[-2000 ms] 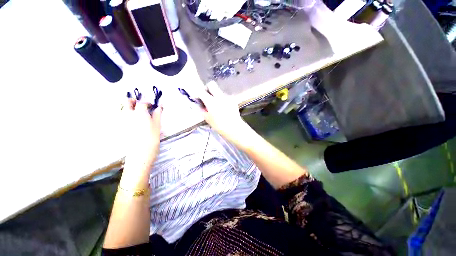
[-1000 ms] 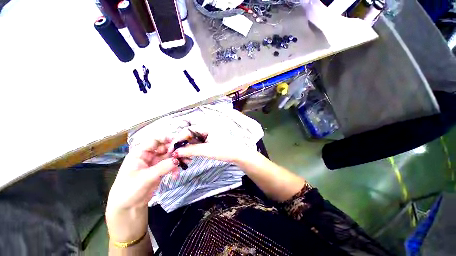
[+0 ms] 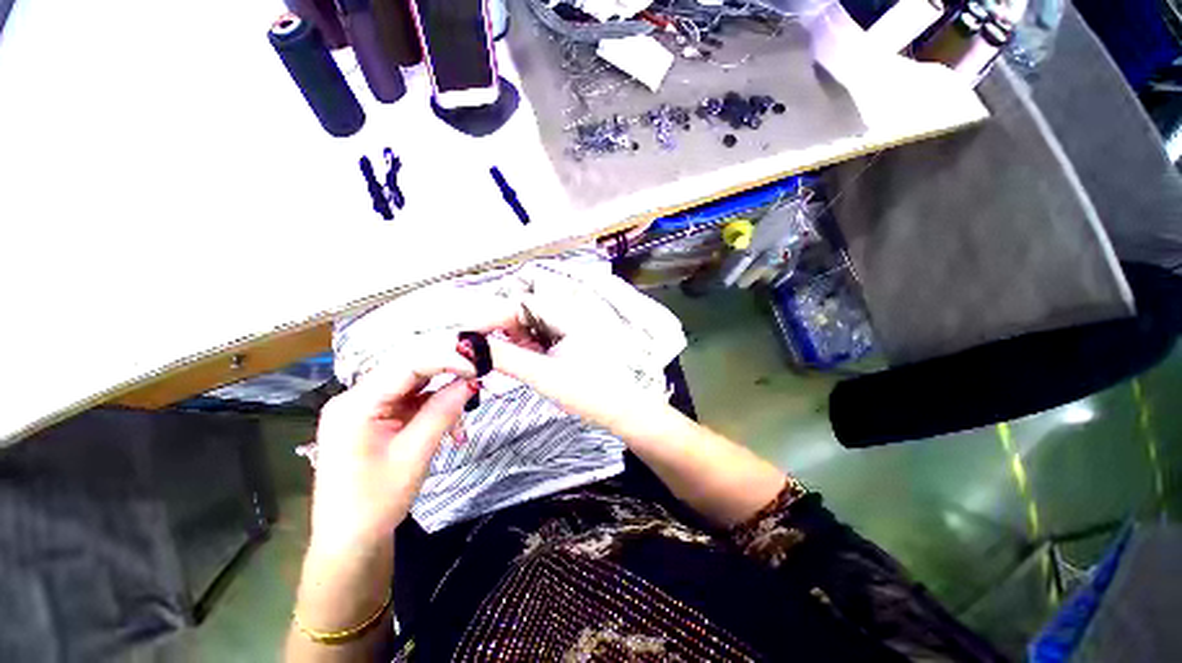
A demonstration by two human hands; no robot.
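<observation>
A black loop tab (image 3: 476,355) is held at the fingertips above the striped lap cloth (image 3: 538,451). My left hand (image 3: 389,434) pinches it between thumb and fingers. My right hand (image 3: 567,363) touches the tab with its fingertips and has a small dark brown or metallic object (image 3: 529,320), perhaps thread snips, tucked in it. No needle or thread can be made out. Two thin black tabs (image 3: 384,185) lie side by side on the white table (image 3: 195,233), and another black strip (image 3: 509,194) lies to their right.
Dark thread cones (image 3: 316,78) and a phone (image 3: 456,52) on a round black base stand at the back. Tiny black pieces (image 3: 741,109) and silvery pieces (image 3: 604,135) lie on the grey mat (image 3: 778,65) with a white slip (image 3: 635,60). A grey fabric bin or chair (image 3: 985,246) stands right.
Both hands came from the tabs on the table to above the lap, the left now pinching a black tab. Since the last earlier frame the fingers have shifted and the tab shows more upright.
</observation>
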